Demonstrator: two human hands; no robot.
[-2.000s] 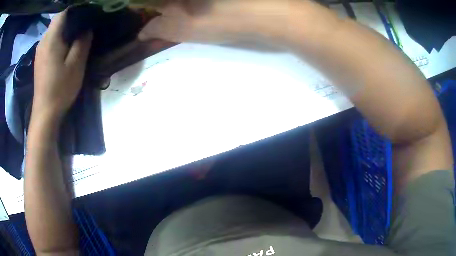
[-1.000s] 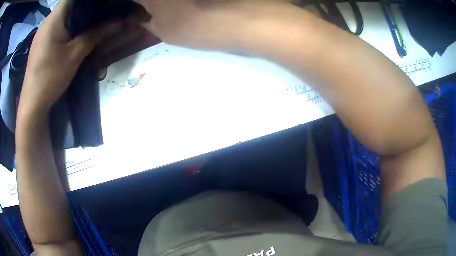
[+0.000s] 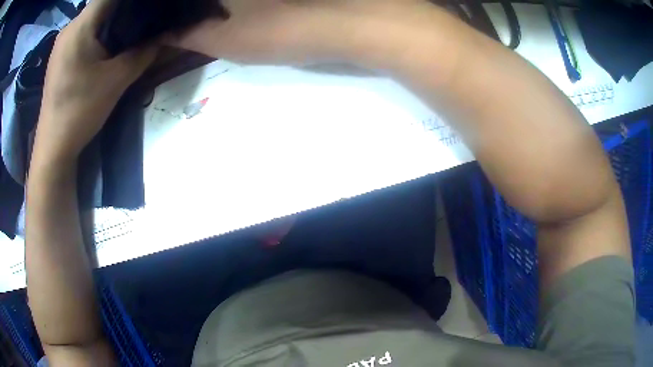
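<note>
Dark cloth (image 3: 154,21) is bunched at the top left between my hands, and a dark piece (image 3: 123,161) hangs flat on the white table beside my left forearm. My left hand (image 3: 97,75) is bare and grips the bunched dark cloth from the left, thumb toward the right. My right hand (image 3: 197,32) reaches across the top of the picture to the right side of the same cloth; its fingers are largely hidden, so its grip is unclear. The needle area is not visible.
More dark and light blue-grey cloth (image 3: 14,132) lies at the far left. The white table (image 3: 286,143) has printed scale marks. At the top right are black handles (image 3: 512,29), a slim blue-green tool (image 3: 566,46) and dark jagged cloth (image 3: 616,39). Blue baskets (image 3: 512,251) stand below the table edge.
My right hand has shifted left and down over the bunched cloth, closer to my left hand. The green-ringed part at the top, seen two seconds ago, no longer shows.
</note>
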